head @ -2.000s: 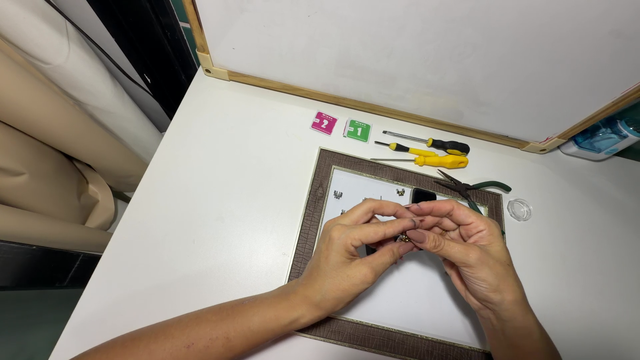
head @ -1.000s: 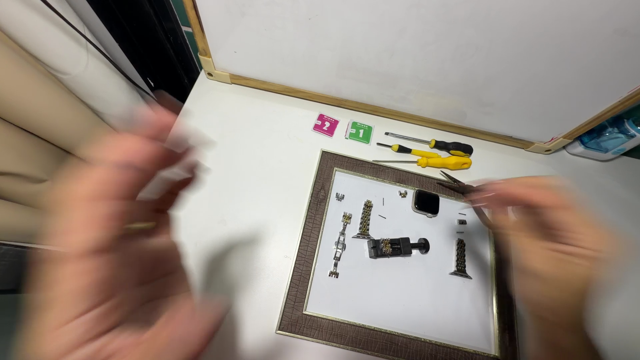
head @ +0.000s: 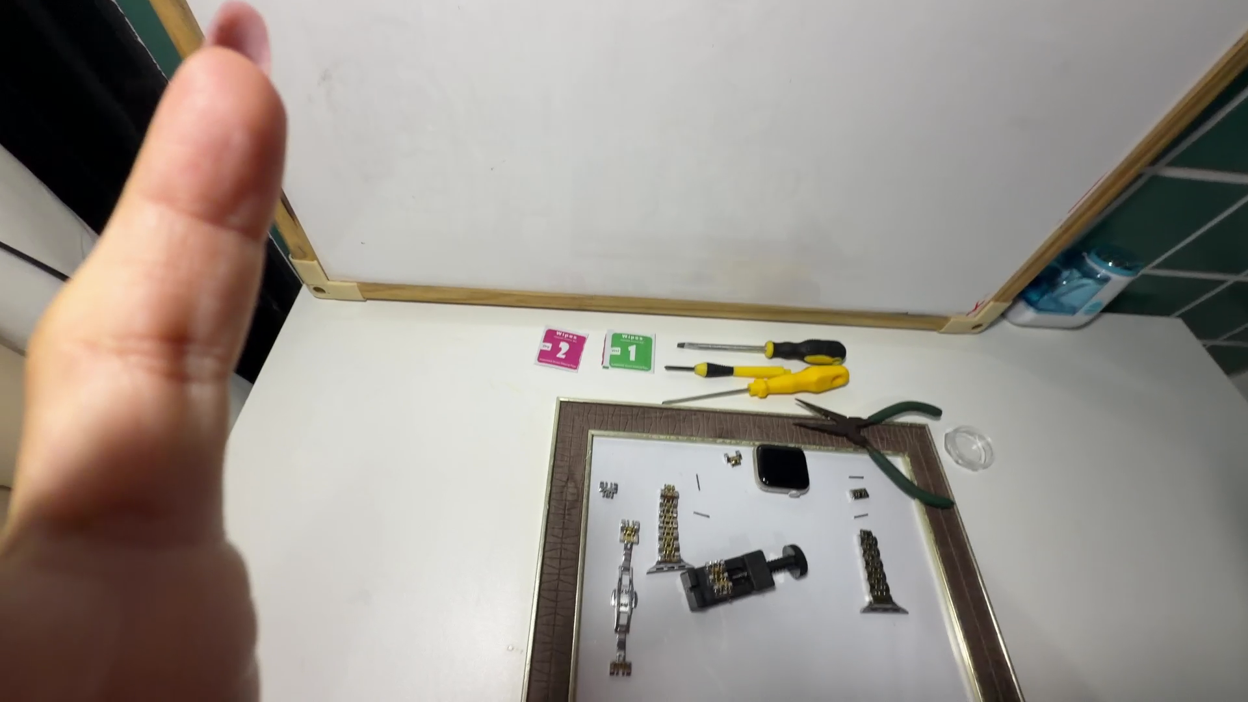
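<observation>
My left hand [head: 146,390] is raised close to the camera at the left, thumb up; it touches nothing visible, and its other fingers are mostly hidden. My right hand is out of view. In the framed tray [head: 570,507] lies a black watch-link remover [head: 746,577] with a short link piece [head: 720,577] in it. Around it are a two-tone bracelet strap [head: 669,526], a second strap [head: 876,575], a butterfly clasp [head: 624,597], a smartwatch case [head: 782,469], loose links [head: 608,489] and thin pins [head: 698,482]. Long-nose pliers [head: 856,425] lie open across the tray's upper right corner.
Behind the tray lie three screwdrivers [head: 799,382], a green wipe packet [head: 630,352] and a magenta one [head: 562,349]. A small clear round dish [head: 968,448] sits to the right. A wood-framed whiteboard [head: 643,303] stands at the back, a blue-and-white container [head: 1072,288] beside it.
Two seconds ago both hands were together over the tray, fingers around a small piece. They have parted; the left is now raised at the left, and the right has left the view.
</observation>
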